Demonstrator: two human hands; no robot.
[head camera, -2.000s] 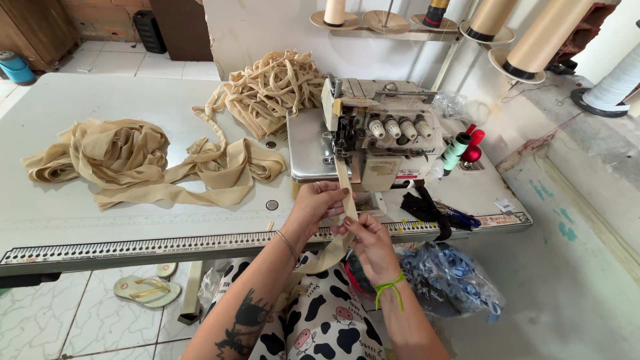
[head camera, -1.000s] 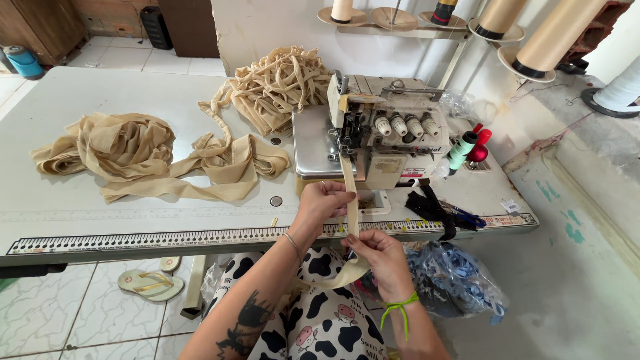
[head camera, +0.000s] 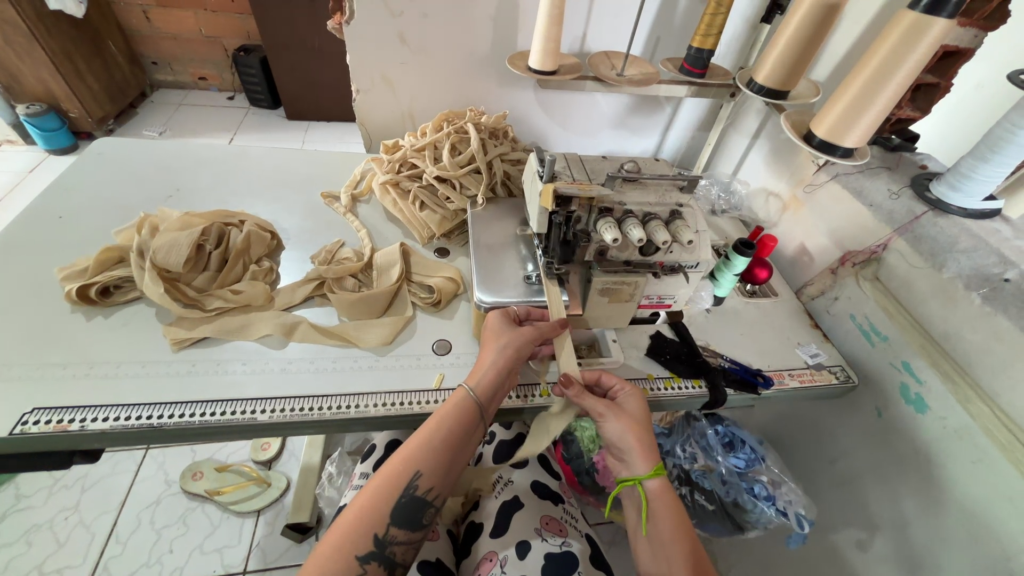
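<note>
A beige fabric strip runs down from the needle area of an overlock sewing machine. My left hand pinches it just below the metal bed plate. Lower down, at the table's front edge, my right hand grips the same strip between thumb and fingers, and its free part hangs over my lap. Behind the machine's left side lies a heap of narrow beige strips, with one narrow band reaching toward the wider, loosely bundled beige fabric on the left of the table.
Black cloth and blue-handled scissors lie right of the machine. Green and red thread spools stand behind them. Thread cones are on a rack above. A plastic bag of blue fabric is below the table edge; sandals rest on the floor.
My hands have come closer together along the strip than one second ago, the right one now just below the left. Two seconds ago they were also close together.
</note>
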